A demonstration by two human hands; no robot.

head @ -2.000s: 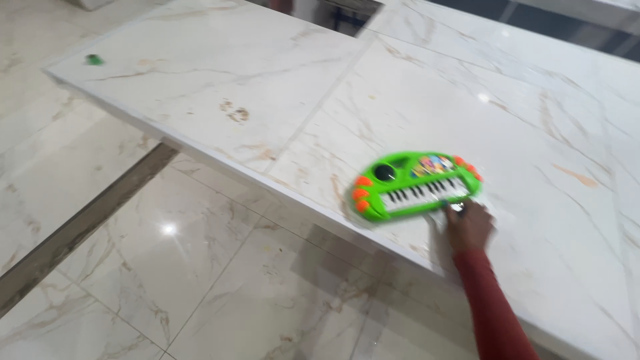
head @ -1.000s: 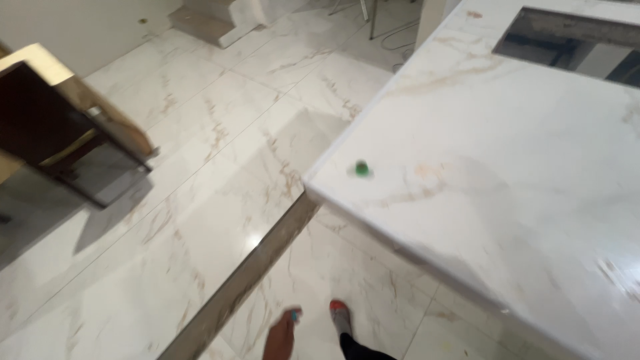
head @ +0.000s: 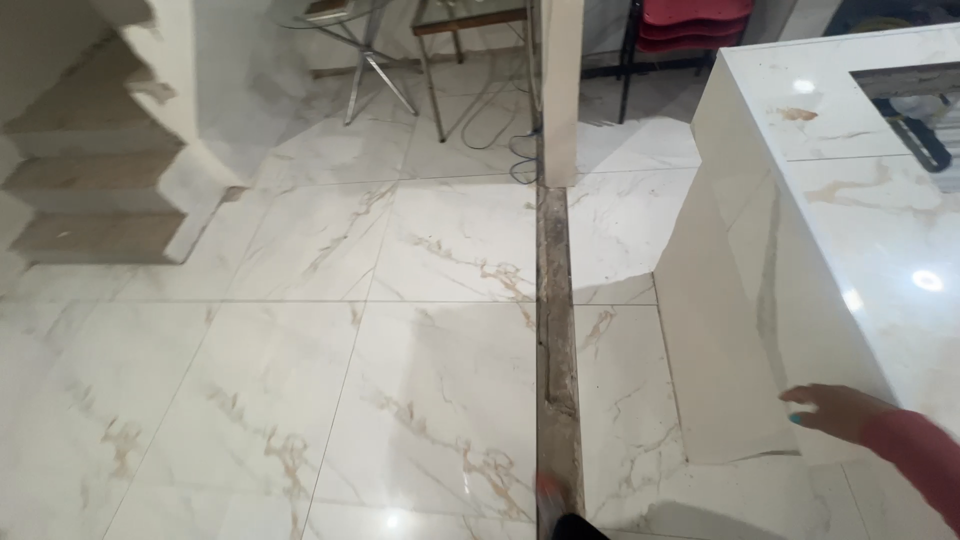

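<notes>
My right hand [head: 836, 411], in a red sleeve, reaches in from the right edge beside the side panel of a white marble-patterned counter [head: 847, 240]. Its fingers are loosely spread and nothing is held in them. A turquoise spot shows at the tip of the thumb. Whether the hand touches the counter cannot be told. My left hand is out of view. On the counter top lies a brownish mark or scrap [head: 799, 114], near a rectangular cutout [head: 911, 120].
A bare strip [head: 555, 315] runs through the marble-patterned tile floor [head: 442, 360] up to a post [head: 561, 90]. Rough steps [head: 97, 236] stand at the left. Table legs [head: 364, 64], loose cables [head: 523, 161] and stacked red chairs [head: 694, 22] are at the back. A blurred foot [head: 551, 495] shows below.
Two seconds ago my right hand was at a green toy keyboard on the counter; the keyboard is now out of view. The view has swung to the counter's end, steps and floor.
</notes>
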